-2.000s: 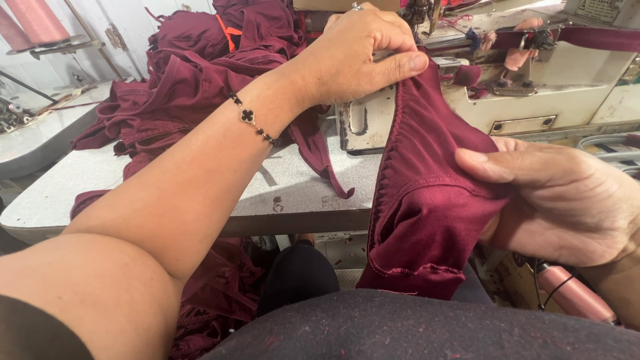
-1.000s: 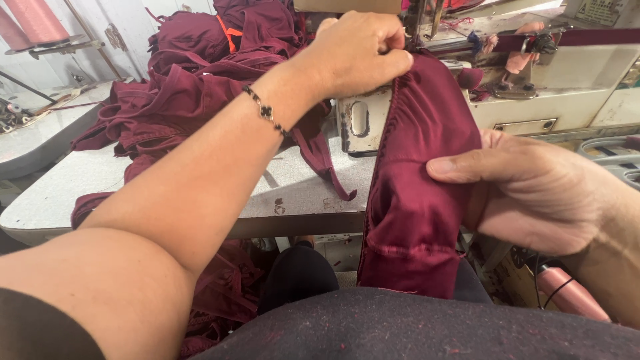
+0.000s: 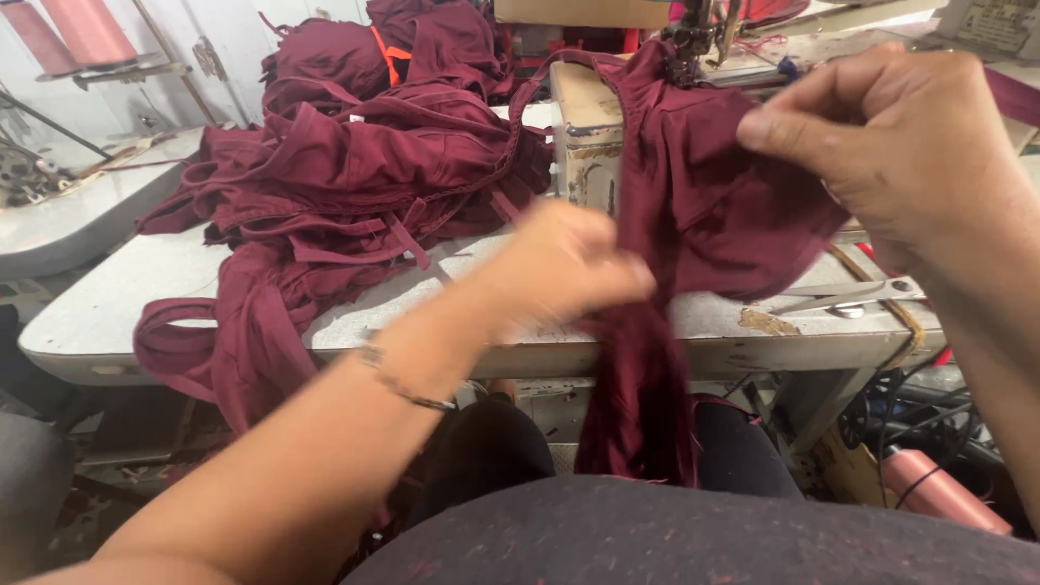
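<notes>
A maroon satin garment piece (image 3: pixel 723 195) hangs from beneath the presser foot of an industrial sewing machine (image 3: pixel 691 49) over the table edge toward my lap. My right hand (image 3: pixel 886 130) pinches the upper right part of the cloth between thumb and fingers. My left hand (image 3: pixel 569 260), blurred by motion, is at the left side of the hanging cloth; whether its fingers grip the fabric cannot be told. A bracelet circles my left wrist. Left of the machine bed, a heap of maroon garments (image 3: pixel 390 162) lies on the table, with a strap running from it toward the needle area.
Metal scissors (image 3: pixel 861 292) lie on the white sewing table (image 3: pixel 341 325), right of the cloth. Pink thread cones (image 3: pixel 89 32) stand on a rack at upper left, and another pink cone (image 3: pixel 942 491) is low at right. A second machine table (image 3: pixel 97 211) is at far left.
My left hand has come down from beside the needle area. My right hand has moved up to the cloth's upper right. The scissors have come into sight, and garments now hang over the table's front edge.
</notes>
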